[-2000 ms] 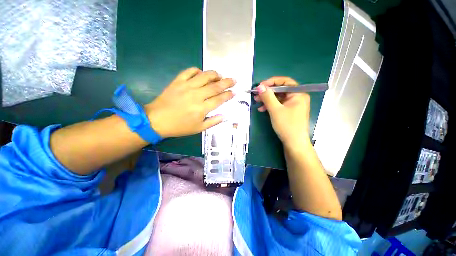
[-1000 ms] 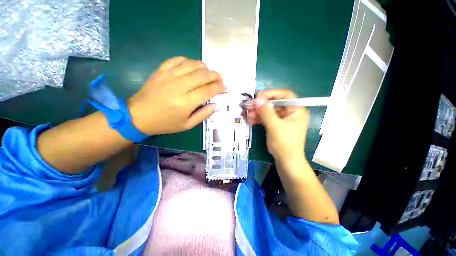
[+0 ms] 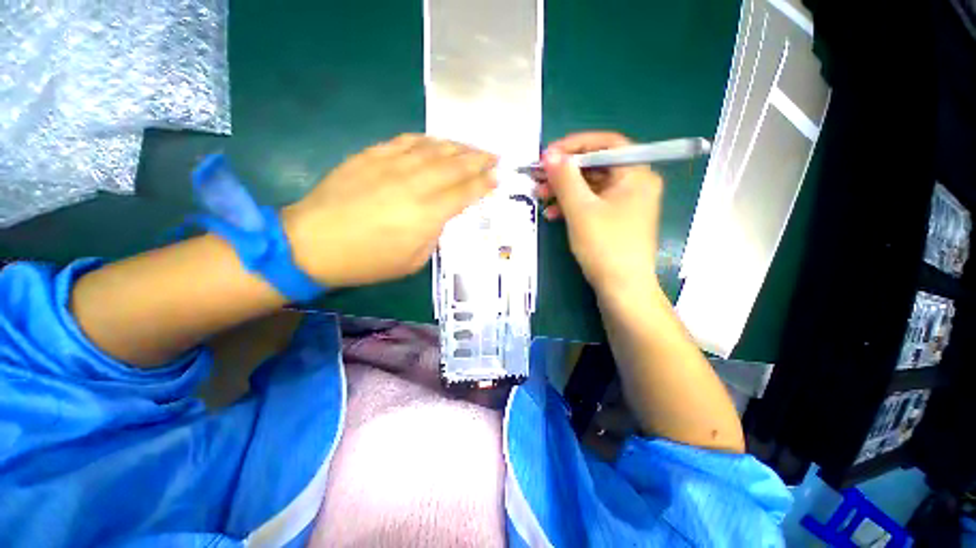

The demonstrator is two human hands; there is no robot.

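A silvery-white phone middle frame (image 3: 487, 305) lies at the near end of a pale beige release liner strip (image 3: 484, 70), its toothed dark edge towards me. My left hand (image 3: 380, 209) lies palm down, fingers together, over the strip and the frame's upper left; what is under the fingers is hidden. My right hand (image 3: 599, 203) holds slim tweezers (image 3: 642, 153) like a pen. Their tip points left onto the strip just beyond the frame's far edge. Glare hides whether a small piece is at the tip.
Bubble-wrap bags (image 3: 107, 91) lie at the far left on the green mat (image 3: 321, 64). Spare liner sheets (image 3: 749, 203) are stacked at the right. Beyond them a black foam tray (image 3: 856, 268) holds several silvery frames. A blue wrist strap (image 3: 257, 241) is on my left wrist.
My right hand and the tweezers have moved from the frame's upper right corner up to the strip beyond it. My left fingers have shifted right, over the strip.
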